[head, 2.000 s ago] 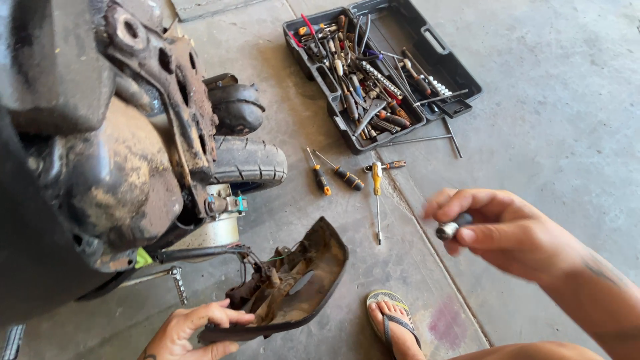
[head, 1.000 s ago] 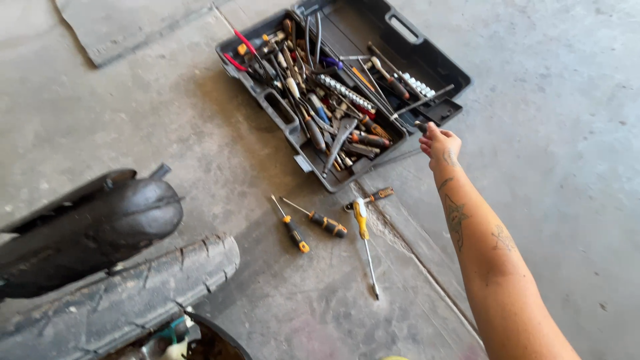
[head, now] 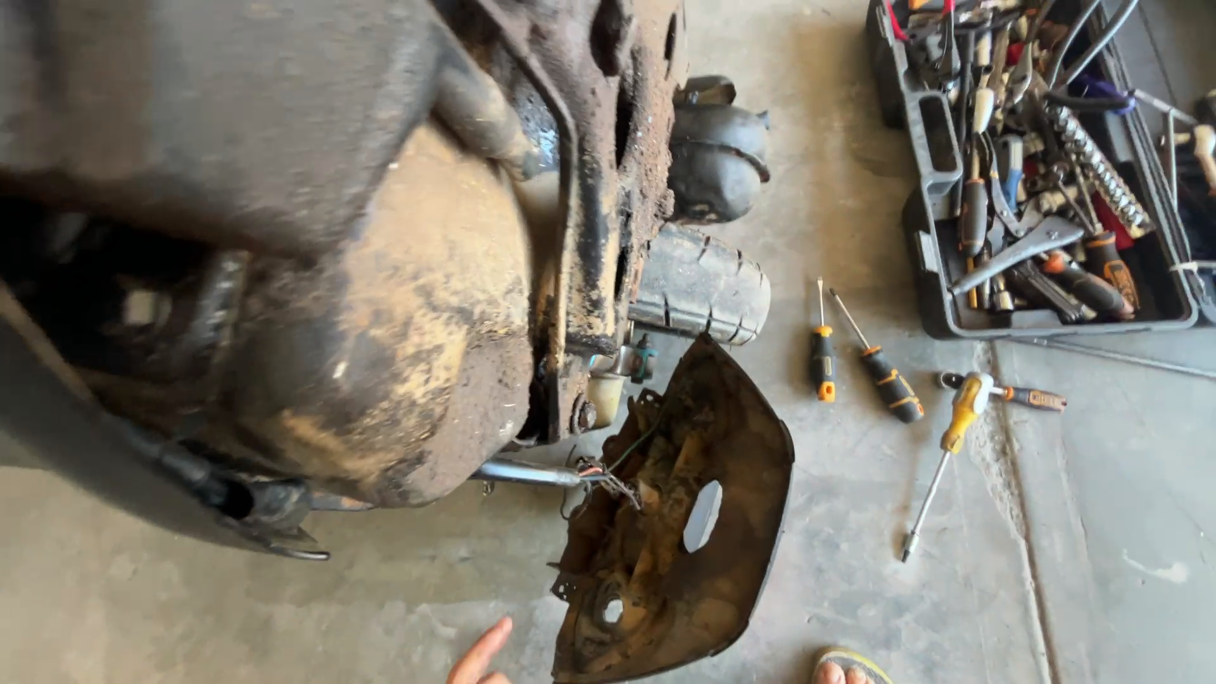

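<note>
Only the fingers of my left hand [head: 483,655] show at the bottom edge, one finger extended, touching nothing visible. Just right of it hangs a dirty plastic cover panel [head: 750,503] with two openings and wires [head: 608,480] running to a metal tube [head: 527,472] on the vehicle. My right hand is out of view. On the concrete floor lie two black-and-orange screwdrivers [head: 824,366] [head: 891,385], a yellow-handled driver [head: 964,413] and a ratchet with a black-and-orange handle [head: 1031,397].
A rusty, muddy vehicle underside [head: 380,351] fills the left, with a tyre [head: 708,285] behind it. At the upper right an open black toolbox [head: 936,142] holds pliers, screwdrivers and sockets. A foot in a flip-flop [head: 848,667] stands at the bottom edge.
The view has swung from the toolbox back to the vehicle. My right hand, at the toolbox's edge one second ago, has left the view. My left hand no longer holds the panel as it did earlier.
</note>
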